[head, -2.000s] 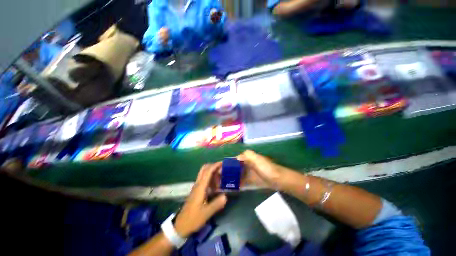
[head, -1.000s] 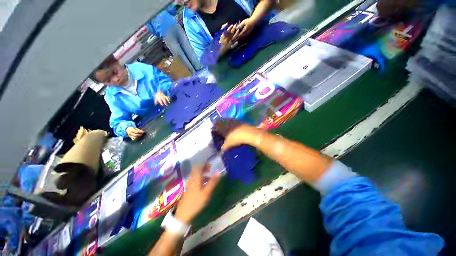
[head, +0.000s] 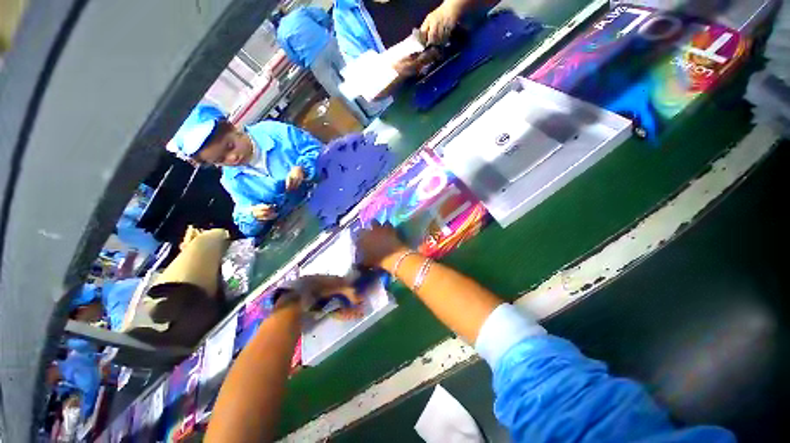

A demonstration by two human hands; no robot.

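Observation:
A white open box tray point(head: 355, 326) lies on the green belt in front of me. My left hand point(head: 322, 292) reaches over its middle, with a small dark-blue area at its fingers. My right hand point(head: 376, 246) is at the tray's upper right edge, beside a swirl-printed lid point(head: 424, 203). Both hands are blurred. I cannot tell whether either grips something, and the inside of the tray under them is mostly hidden.
Another open tray point(head: 559, 173) with a pale insert lies up the belt. A pale worn rail point(head: 598, 270) runs on my side. A white slip point(head: 446, 417) lies on the near bench. Two people work across the belt near heaped blue card blanks point(head: 351, 173); a brown carton point(head: 186, 285) stands left.
The view has shifted. The small dark-blue box, held between both hands two seconds ago, is not clearly visible now. Both hands have moved over the tray, and the blue card beside it is largely hidden.

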